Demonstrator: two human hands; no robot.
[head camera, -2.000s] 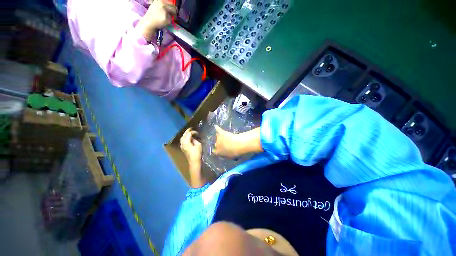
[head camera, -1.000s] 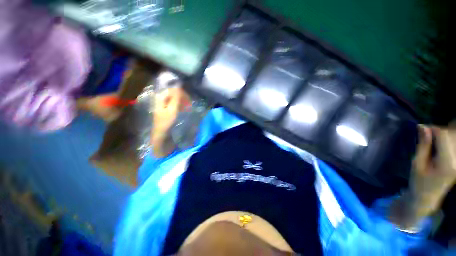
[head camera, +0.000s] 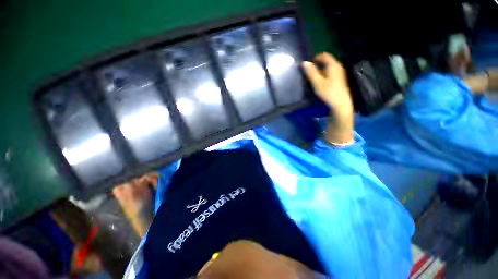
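The black tray (head camera: 130, 164) lies slanted across the upper left and centre, over the green mat. Its five slots each hold a shiny silver-grey phone back cover (head camera: 146, 122), with a dark camera area at the far end. My right hand (head camera: 330, 87) is at the tray's right end, thumb and fingers around its rim. My left hand (head camera: 136, 196) is at the near edge by the left corner, fingertips against the rim. It is blurred, and its hold cannot be made out. The frame is blurred, so lens details are unclear.
The green mat (head camera: 109, 24) extends behind and left of the tray. Clear plastic (head camera: 101, 210) in a box is beside my left hand. A neighbour's blue sleeve (head camera: 445, 122) is at right, near dark stacked items (head camera: 377, 82). Part of another person is at lower left.
The view has swung right, so the tray now shows whole at left and centre. My left hand has moved from the box of clear plastic to the tray's near edge. My right hand stays at its right end.
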